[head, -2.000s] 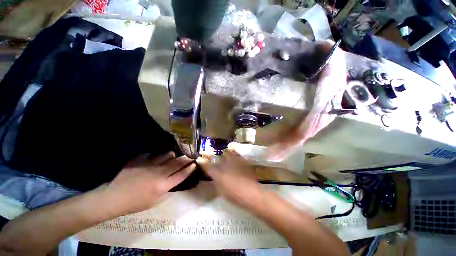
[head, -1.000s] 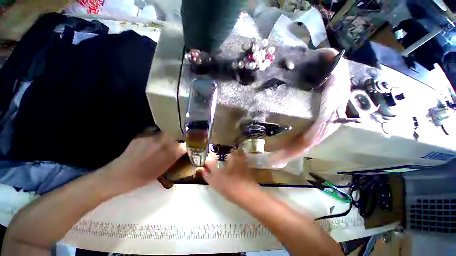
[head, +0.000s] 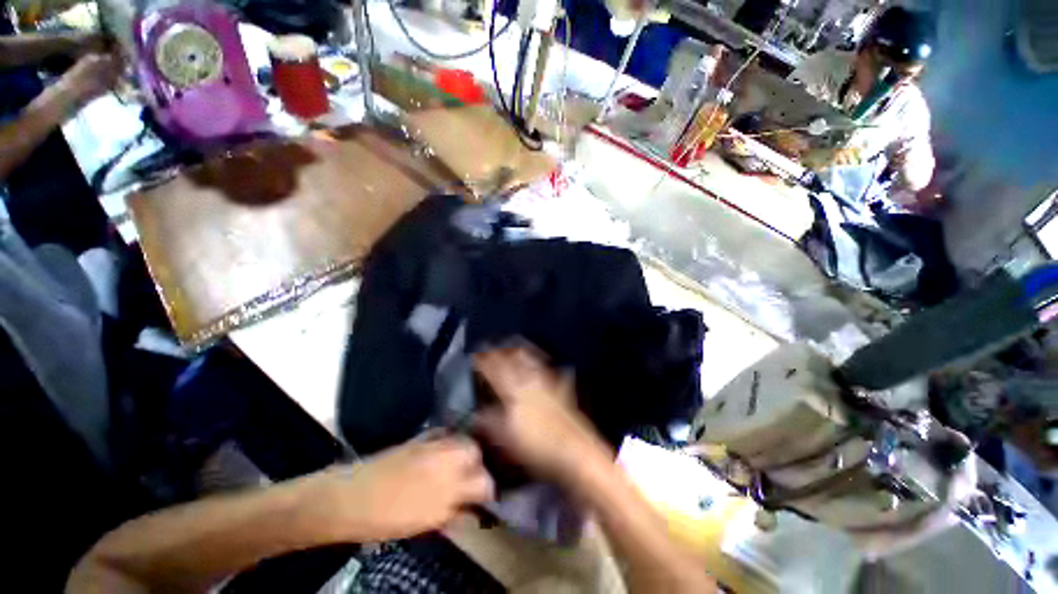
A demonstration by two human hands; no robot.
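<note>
The black garment (head: 569, 290) with grey parts lies bunched on the pale table, left of the sewing machine head (head: 772, 406). My left hand (head: 435, 482) is at its near edge, fingers curled on the cloth; it is blurred. My right hand (head: 522, 400) is on top of the garment beside a grey part, fingers bent into the cloth, also blurred. The needle area is not clearly visible.
A brown board (head: 279, 232) lies at left, with a purple fan (head: 197, 70) and a red container (head: 298, 79) behind it. Another person (head: 911, 128) works at upper right. Another person's hand (head: 87, 79) shows at upper left. A dark tube (head: 928, 331) stands on the machine.
The view has swung left. Both my hands have left the needle area and are on the garment, which is now more bunched and away from the needle.
</note>
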